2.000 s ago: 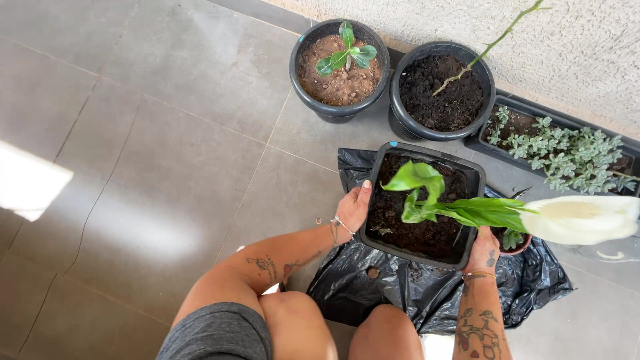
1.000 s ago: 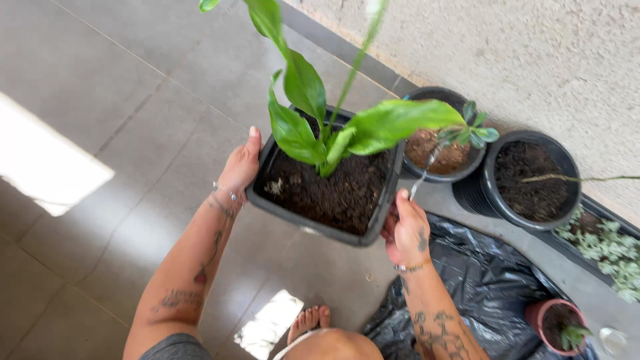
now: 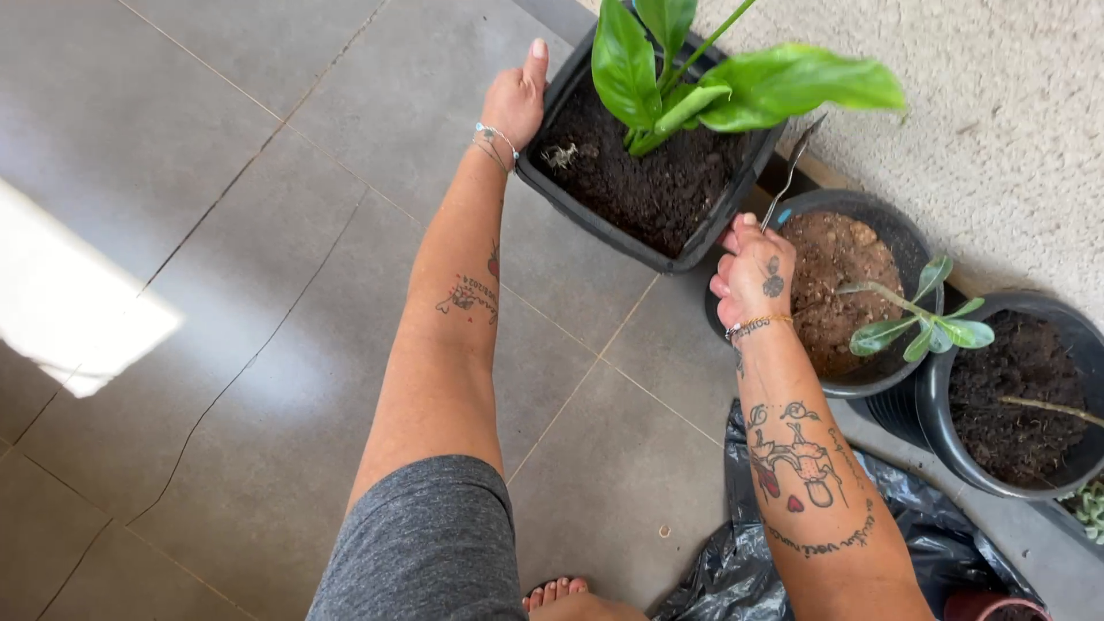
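A square black plastic plant pot (image 3: 604,231) full of dark soil, with a broad-leaved green plant (image 3: 681,108) growing in it, is at the top centre. My left hand (image 3: 516,102) grips its left rim, thumb pointing up. At the pot's lower right corner is my right hand (image 3: 753,274), its fingers curled at the rim and holding a thin metal utensil (image 3: 789,172), perhaps a fork or spoon. The utensil's tip points up toward the wall. The pot's underside is hidden.
A round black pot (image 3: 927,323) with reddish soil and a small plant stands just right of my right hand. Beyond it is another round black pot (image 3: 936,423) with a bare stem. A black plastic bag (image 3: 716,552) lies on the tiles. The rough wall (image 3: 1018,129) borders the upper right.
Both hands have moved the square pot away from over the black bag to the floor area along the wall, beside the round pots. The utensil shows in the right hand one second ago and now.
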